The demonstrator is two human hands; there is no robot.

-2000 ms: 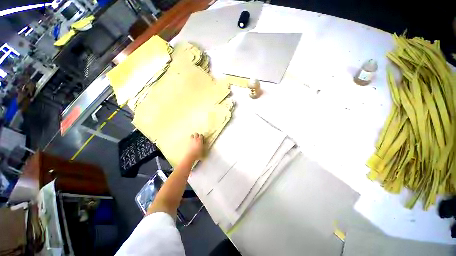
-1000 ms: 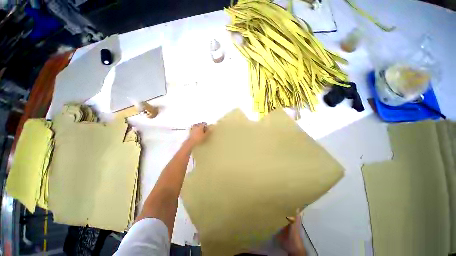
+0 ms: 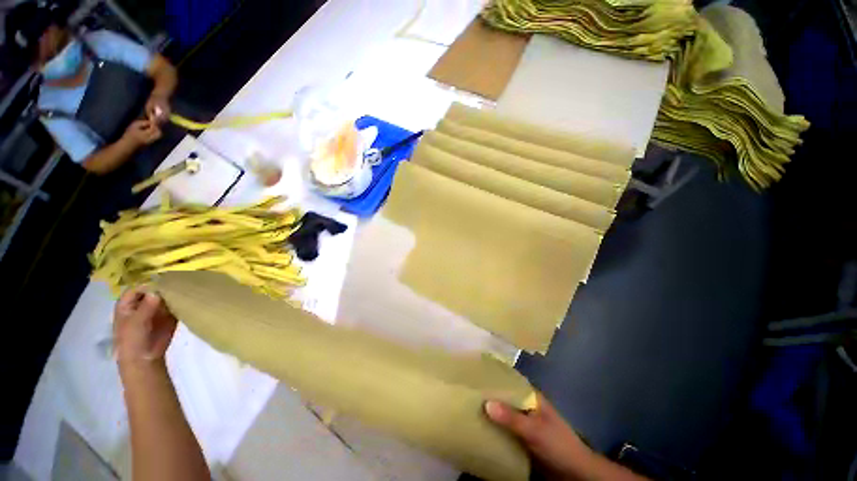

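My left hand (image 3: 144, 324) grips the left end of a khaki leather panel (image 3: 352, 376). My right hand (image 3: 531, 423) grips its right end, thumb on top. The panel is curved and held above the table, in front of a staggered row of khaki panels (image 3: 498, 258) that overlap like steps. The held panel and the row look apart. Grey card (image 3: 376, 272) shows under and beside the row.
Yellow leather strips (image 3: 202, 244) lie beyond my left hand, beside a black crumpled item (image 3: 315, 235). A white tub (image 3: 338, 174) stands on a blue tray (image 3: 381, 193). A brown board (image 3: 479, 61) and wavy leather stacks (image 3: 724, 117) lie far off. A masked person (image 3: 103, 94) handles a strip.
The view has swung right, from the panel piles to the staggered row. The held panel, flatter one second ago, is now curved between both hands. The left hand was on the pile two seconds ago.
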